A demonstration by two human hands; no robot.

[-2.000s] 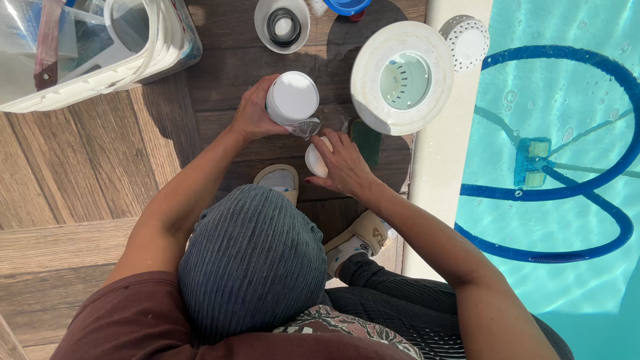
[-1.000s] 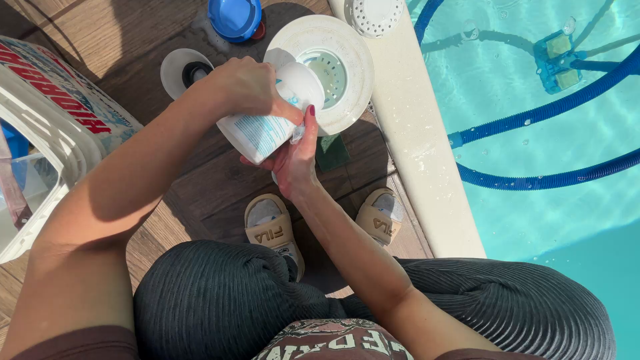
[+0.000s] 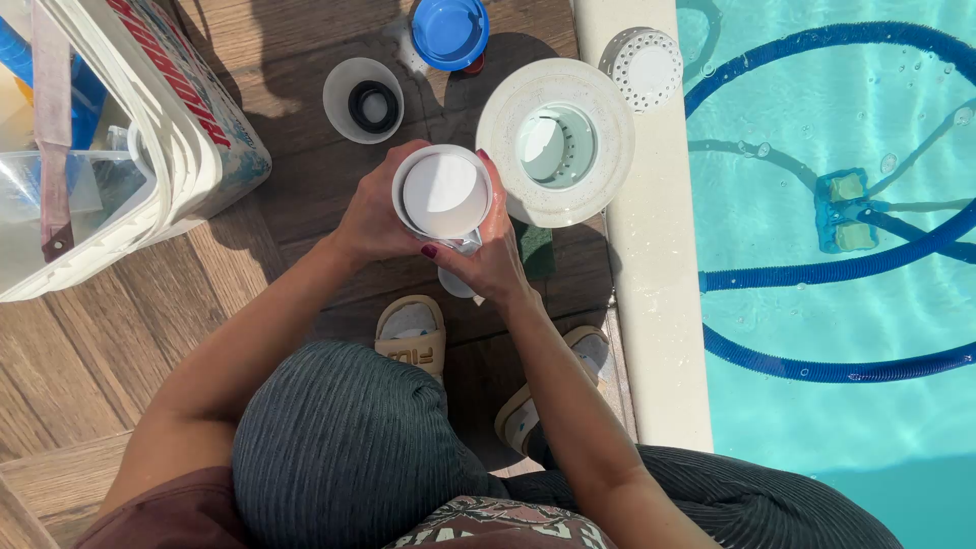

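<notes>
A white plastic container (image 3: 442, 194) stands upright between my hands, its round white top facing me. My left hand (image 3: 381, 206) wraps its left side, and my right hand (image 3: 492, 244) grips its right side, with the thumb low at the front. A piece of clear plastic (image 3: 465, 242) shows at the container's lower edge, by my right thumb. Under my hands lies a round white piece (image 3: 455, 284), partly hidden. Right of my hands is a wide white ring-shaped pool float dispenser (image 3: 610, 145) with a slotted basket in its middle. A green scouring pad (image 3: 537, 250) lies beside my right wrist.
A white cup (image 3: 335, 95) with a black ring inside, a blue cap (image 3: 450, 34) and a perforated white cap (image 3: 648, 70) lie beyond my hands. At left is a large white bucket (image 3: 229, 164) of tools. The pool edge (image 3: 656, 305) runs along the right; a blue hose (image 3: 823, 271) floats there.
One second ago the container was tilted, with my left hand over its top; now it is upright between both hands. Two seconds ago my right hand was at the round white piece. The view has shifted.
</notes>
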